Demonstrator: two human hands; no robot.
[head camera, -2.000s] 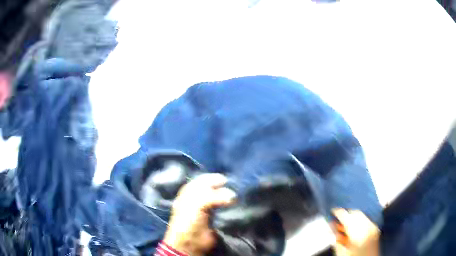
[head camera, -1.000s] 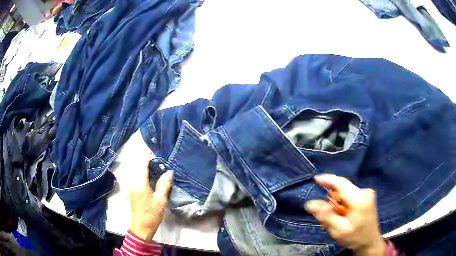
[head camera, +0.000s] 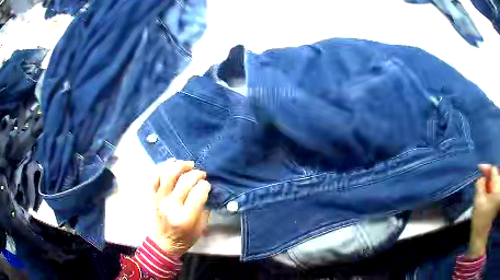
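A dark blue denim jacket (head camera: 340, 115) lies across the white table, outside up, with pale stitching and round metal buttons on its front edge. Its middle is blurred. A grey-blue inner side shows below the front edge. My left hand (head camera: 183, 205) has its fingers curled at the jacket's left part, between two buttons; the fingertips are partly hidden. My right hand (head camera: 485, 194) is at the far right, at the jacket's edge, cut by the picture's rim. A small orange-red bit of the thread snips (head camera: 488, 185) shows between its fingers; the blades are not visible.
A heap of blue denim garments (head camera: 98, 98) lies at the left, with near-black pieces (head camera: 16, 147) beyond it. A pale blue denim piece (head camera: 458, 21) lies at the top right. The white table's (head camera: 129, 216) front edge runs along the bottom, with dark cloth below.
The jacket has been turned and spread; its raised collar and the round opening no longer show. My right hand has moved far right. My left hand has moved slightly right and up onto the jacket.
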